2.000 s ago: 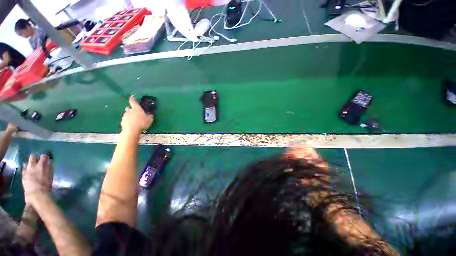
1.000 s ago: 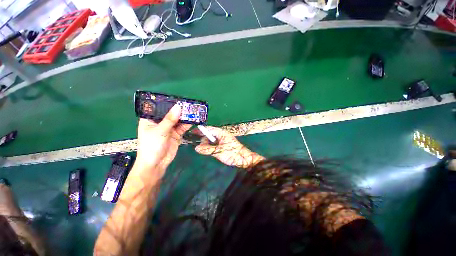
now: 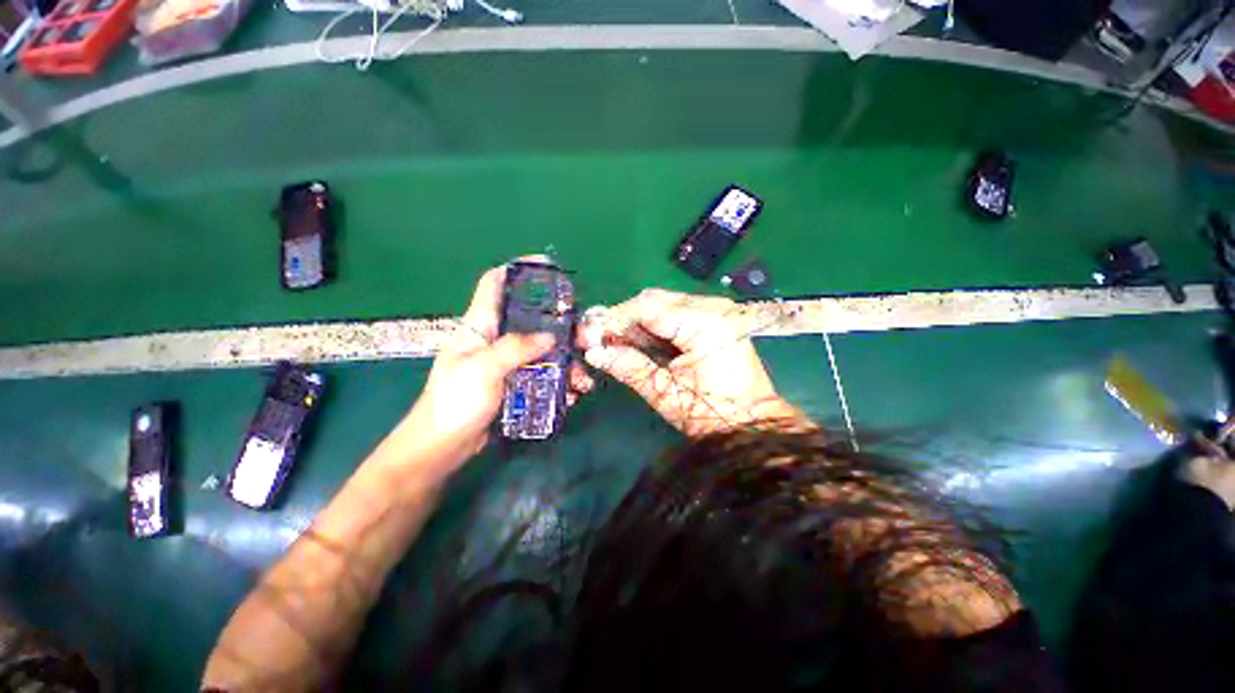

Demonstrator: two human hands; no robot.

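Observation:
My left hand [image 3: 474, 372] holds an open black phone unit [image 3: 534, 393] upright over the pale metal edge strip [image 3: 366, 339], with the thumb across its middle. The phone's lower half shows a blue-silver circuit board. My right hand [image 3: 670, 355] is at the phone's right edge, with thumb and finger pinched together near a small pale spot. Whether they grip the white tool or another small part cannot be told. Dark hair hides part of my right forearm.
Two phone units [image 3: 274, 436] lie on the bench at left. Several lie on the green belt [image 3: 447, 149], one with a small round module [image 3: 749, 278] beside it. A yellow strip [image 3: 1142, 401] lies at right near another person's hand [image 3: 1209, 474]. A red tray [image 3: 79, 34] is at far left.
My left hand has turned the phone from lying crosswise to upright and moved it right and down. My right hand has moved up and right to the phone's side. The white tool no longer shows clearly.

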